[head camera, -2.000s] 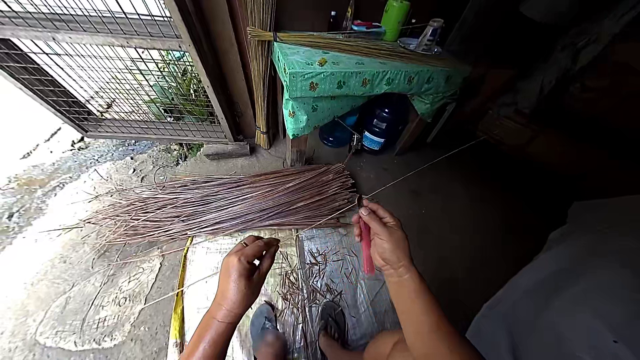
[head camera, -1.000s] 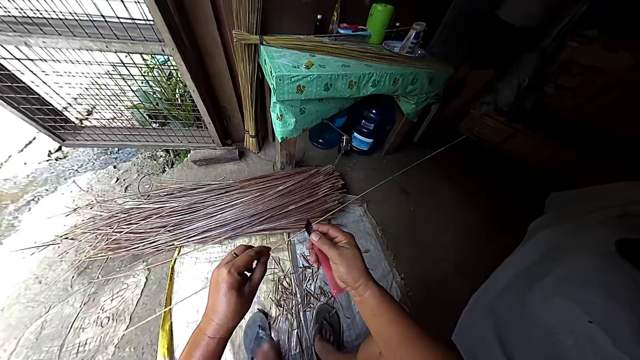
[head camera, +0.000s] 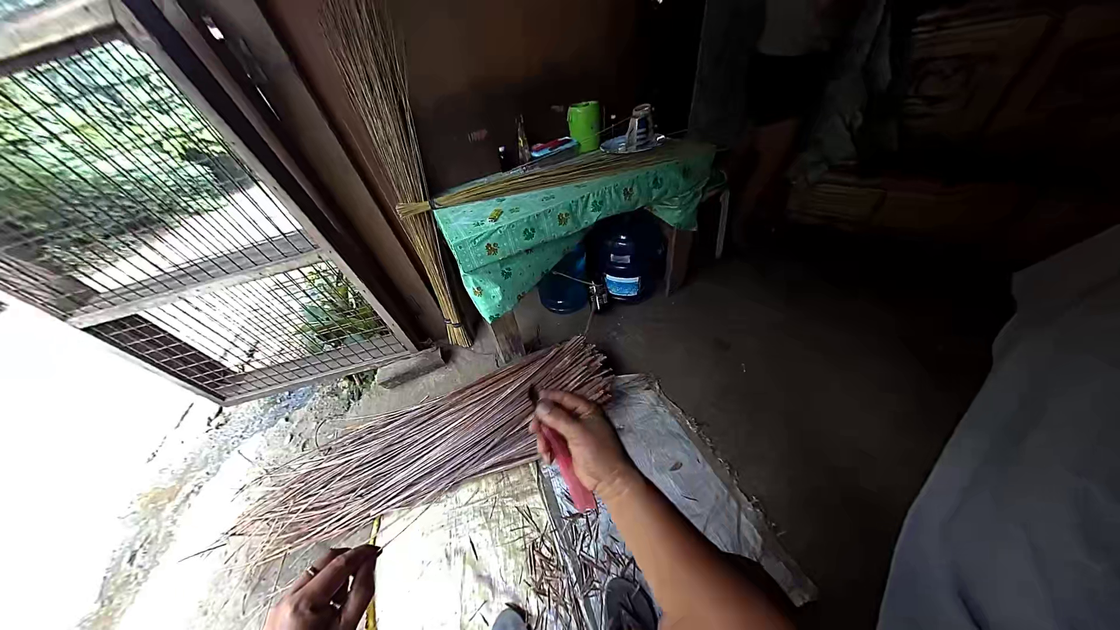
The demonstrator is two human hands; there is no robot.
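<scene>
My right hand (head camera: 582, 442) is closed around a pink-red handled tool (head camera: 569, 472), with a dark tip by the fingertips; its exact kind cannot be told. At the lower left, my left hand (head camera: 328, 591) pinches the end of a thin stick or strand, which fades toward the pile. Just beyond both hands a large heap of thin reddish-brown sticks (head camera: 437, 446) lies across the floor, its thicker ends by my right hand. Short brown scraps (head camera: 547, 551) are scattered on a pale sheet between my feet and the heap.
A table with a green patterned cloth (head camera: 542, 219) bears a stick bundle (head camera: 560, 175), a green container (head camera: 584, 125) and a glass (head camera: 640, 127). Blue water jugs (head camera: 623, 262) stand beneath. A tall stick bundle (head camera: 385, 131) leans beside the mesh door (head camera: 175, 210). A person (head camera: 779, 114) stands behind.
My hands have moved apart, the left one down and to the left. The long pale strand that ran from my right hand toward the right no longer shows. The view has shifted upward and tilted.
</scene>
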